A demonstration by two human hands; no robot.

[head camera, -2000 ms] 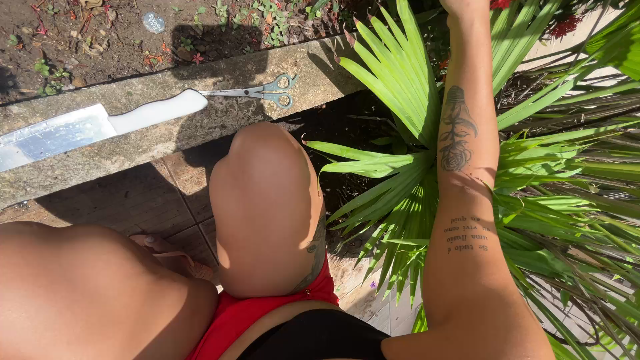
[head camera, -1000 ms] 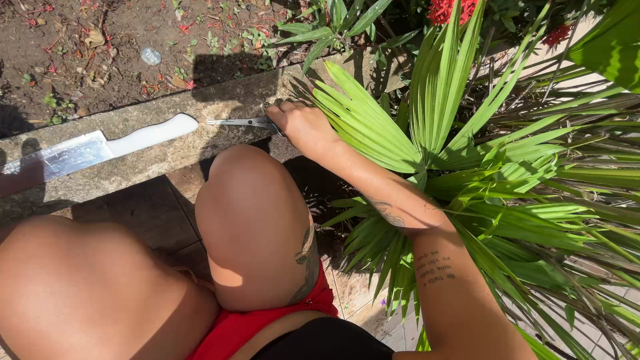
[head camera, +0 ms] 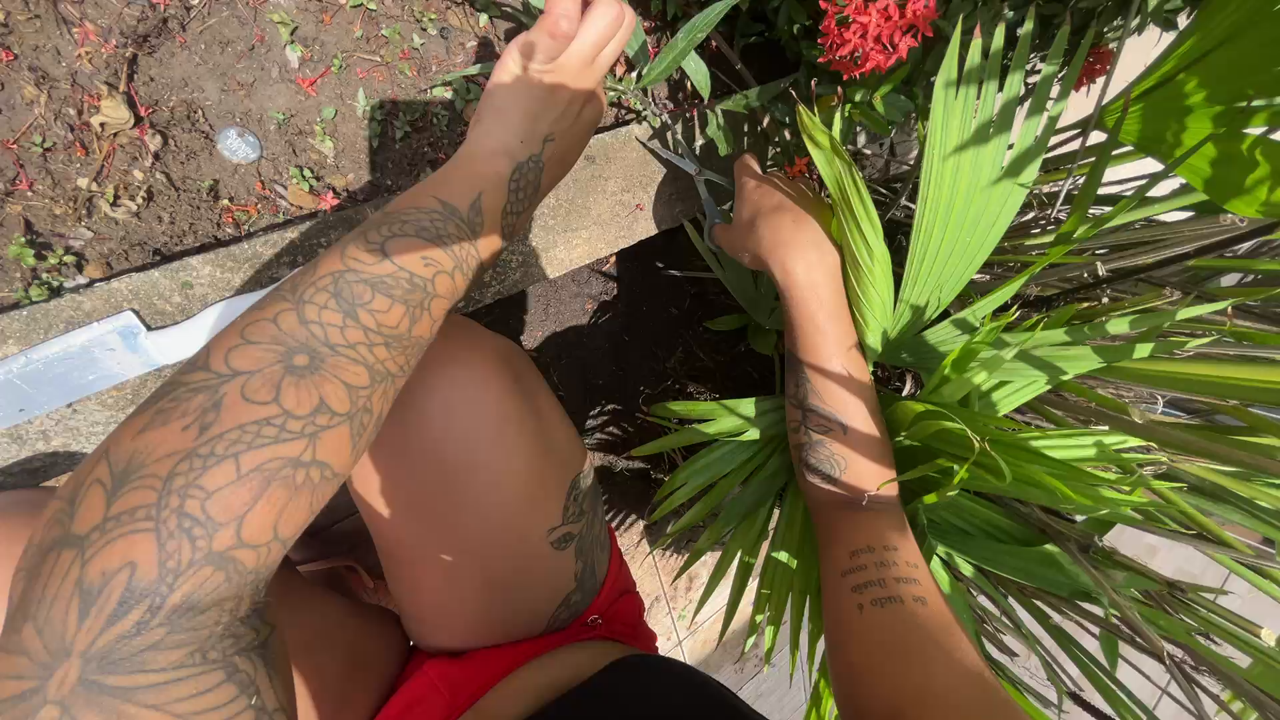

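Observation:
My right hand grips a pair of metal scissors by its handles, with the blades parted and pointing up and left toward green leaves. My left hand is raised over the soil bed, near a long-leaved plant; its fingers are curled and their tips lie at the top edge, so I cannot tell whether they hold anything. A large knife with a white handle lies on the concrete curb, partly hidden behind my left forearm.
The concrete curb borders a soil bed with small weeds and a round disc. Fan-shaped palm leaves crowd my right forearm. Red flowers stand at the top. Dark soil lies below the curb.
My right hand has reached the scissors lying on the curb, taken hold of them and moved them right toward the leaves. My left arm has come into view across the curb.

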